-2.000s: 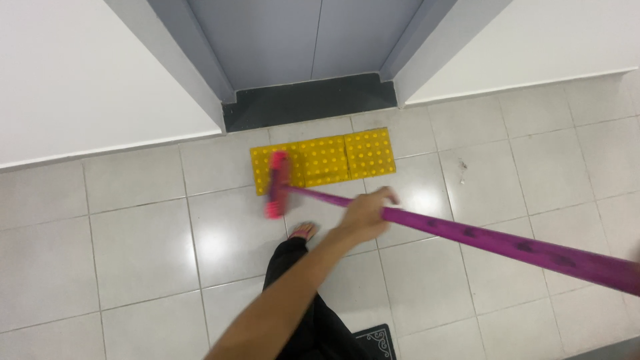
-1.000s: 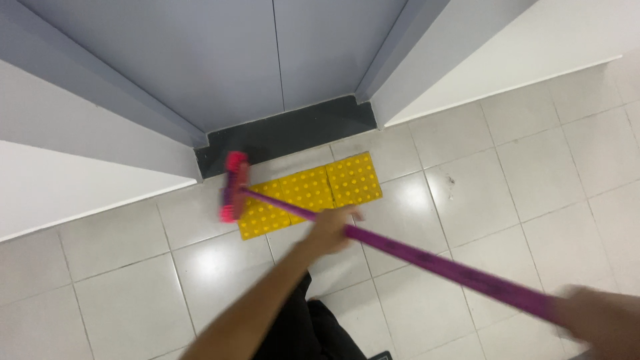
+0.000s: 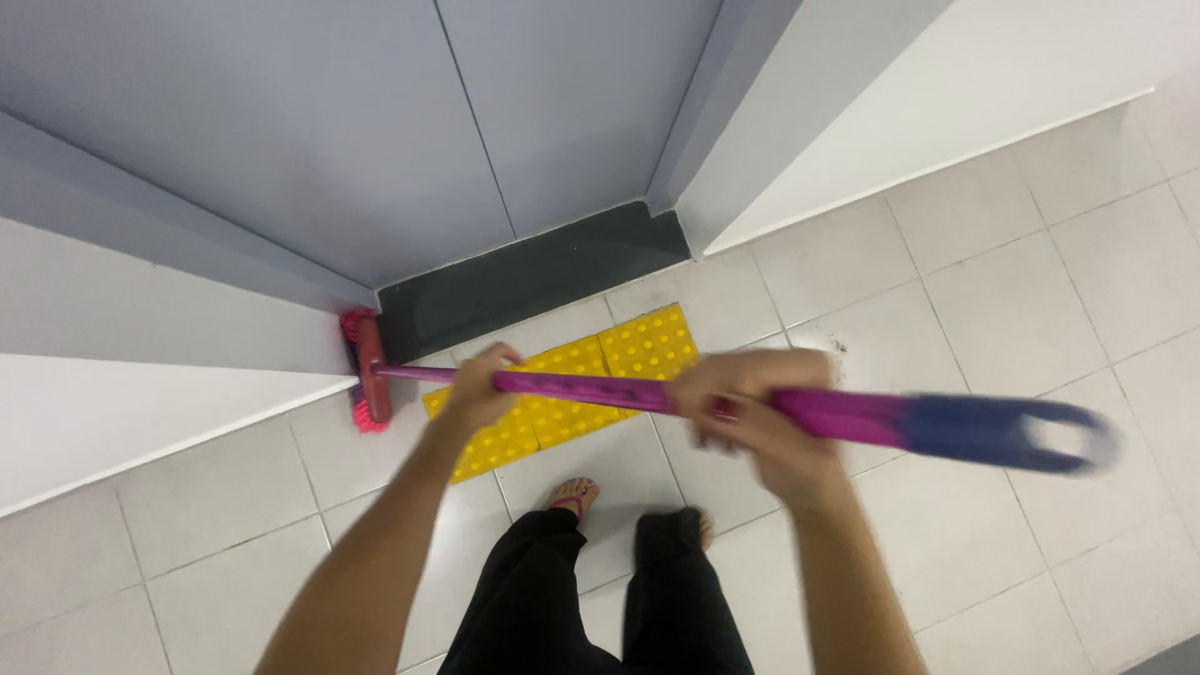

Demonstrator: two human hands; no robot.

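Both my hands hold a broom by its purple handle [image 3: 586, 389]. My left hand [image 3: 483, 384] grips it lower down, nearer the broom head. Further up, my right hand [image 3: 755, 403] is closed around the handle, a little blurred, just below the blue end grip [image 3: 984, 429] with its hanging hole. The red broom head [image 3: 373, 370] with pink bristles stands at the left corner of the doorway, against the wall's edge and beside the dark threshold [image 3: 534, 281].
Yellow tactile tiles [image 3: 567, 394] with raised dots lie before the grey double door [image 3: 375, 122]. White walls [image 3: 159, 422] flank the doorway. Small dark debris [image 3: 837, 347] is on the tiled floor at right. My feet in flip-flops stand below the yellow tiles.
The broom head has moved left, from the yellow tiles to the doorway's left corner. My right hand, at the frame's edge one second ago, is now fully in view with the handle's blue end.
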